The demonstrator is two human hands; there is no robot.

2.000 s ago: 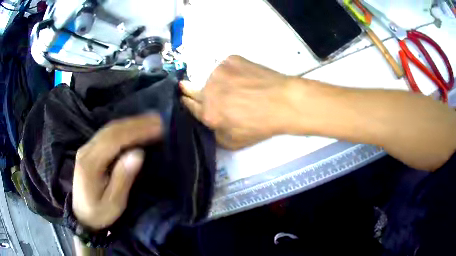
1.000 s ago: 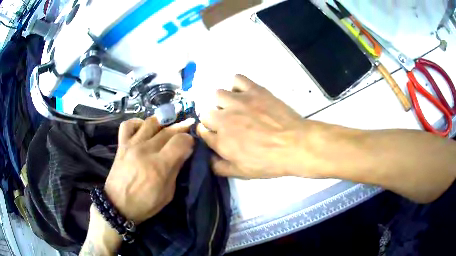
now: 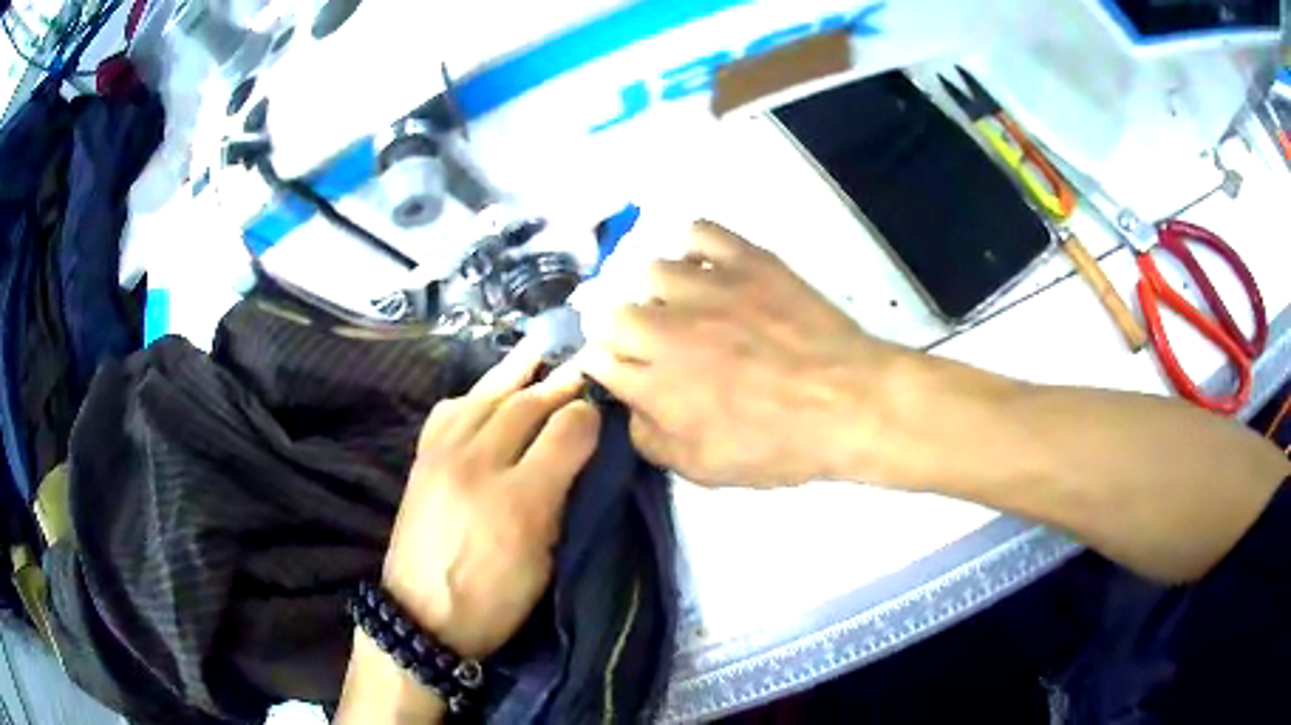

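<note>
The dark striped garment [image 3: 213,524] lies bunched left of my hands, its folds reaching up to the machine. A dark blue-black strip [image 3: 609,567] with a thin yellowish line hangs down between and below my hands. My left hand [image 3: 489,510], with a beaded bracelet at the wrist, presses on the garment with its fingertips by the needle area. My right hand [image 3: 736,368] has its fingertips on the strip's upper end, close to my left fingertips. The sewing machine's chrome parts and dark tension dial [image 3: 545,281] sit just above the fingertips. The needle and presser foot are hidden.
The white machine head with blue lettering [image 3: 736,64] crosses the top. A black phone [image 3: 920,198], yellow-orange snips [image 3: 1026,156], a tan wooden handle [image 3: 1102,290] and red-handled scissors [image 3: 1196,319] lie at the right. A ruler tape [image 3: 878,616] follows the near edge. Dark garments [image 3: 71,255] are piled at left.
My left hand went from hovering above the cloth to pressing beside my right fingertips. The view has shifted, showing more of the machine head. Both hands remain at the strip since one second ago.
</note>
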